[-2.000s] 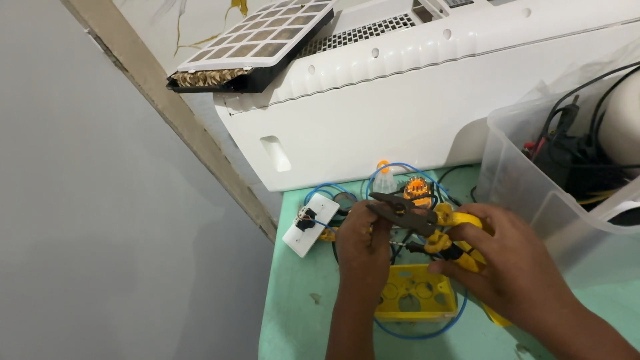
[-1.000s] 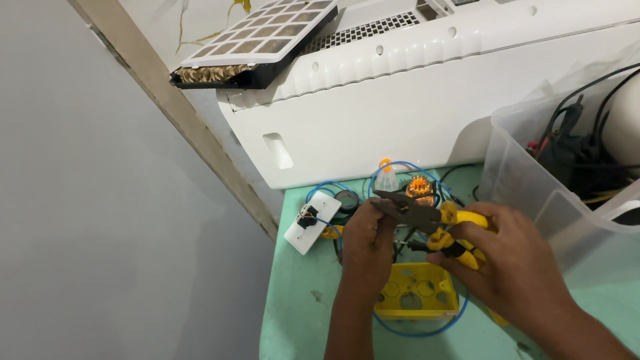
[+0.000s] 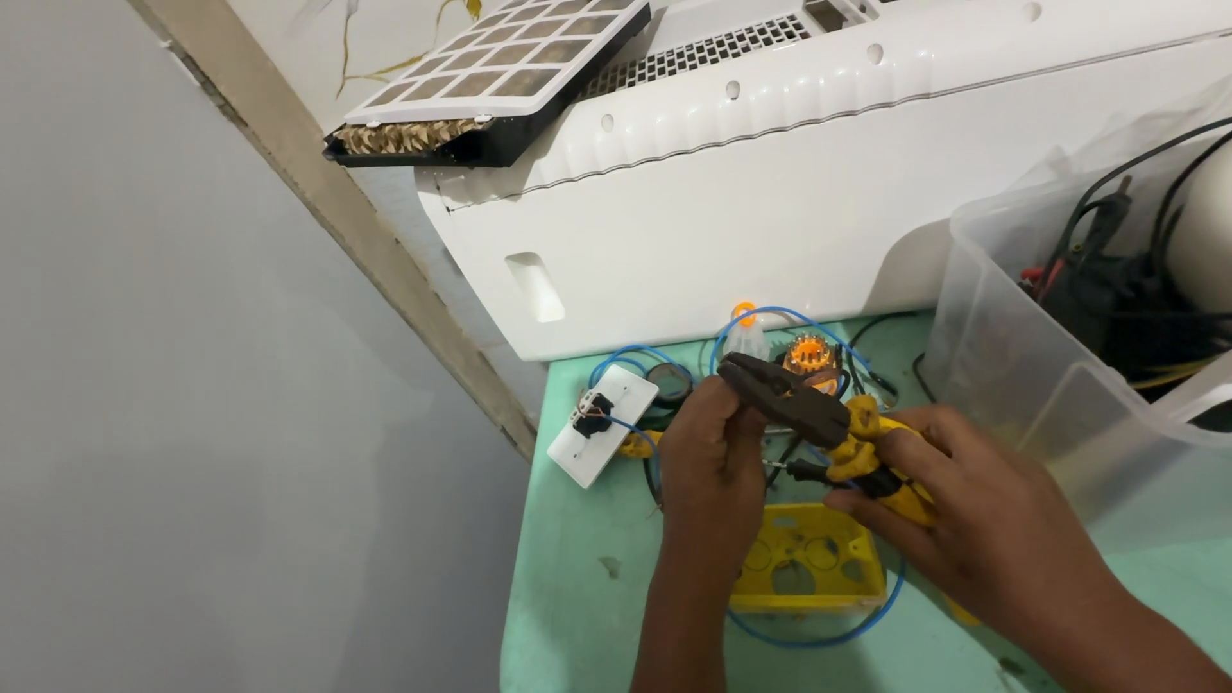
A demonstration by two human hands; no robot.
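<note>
My right hand is closed around the yellow-and-black handles of a pair of combination pliers, whose dark jaws point left. At those jaws, my left hand has its fingers pinched together; what they hold is hidden. A black-handled tool with a thin metal shaft lies below the jaws, by my right fingers. Under my hands sits a yellow plastic electrical box, with a blue wire looping around it. Left of my left hand, a white switch or socket plate lies with its wired back up.
A large white appliance stands along the back, with a gridded filter frame on top. To the right is a translucent plastic bin of cables. An orange-and-clear part and a roll of tape lie behind my hands.
</note>
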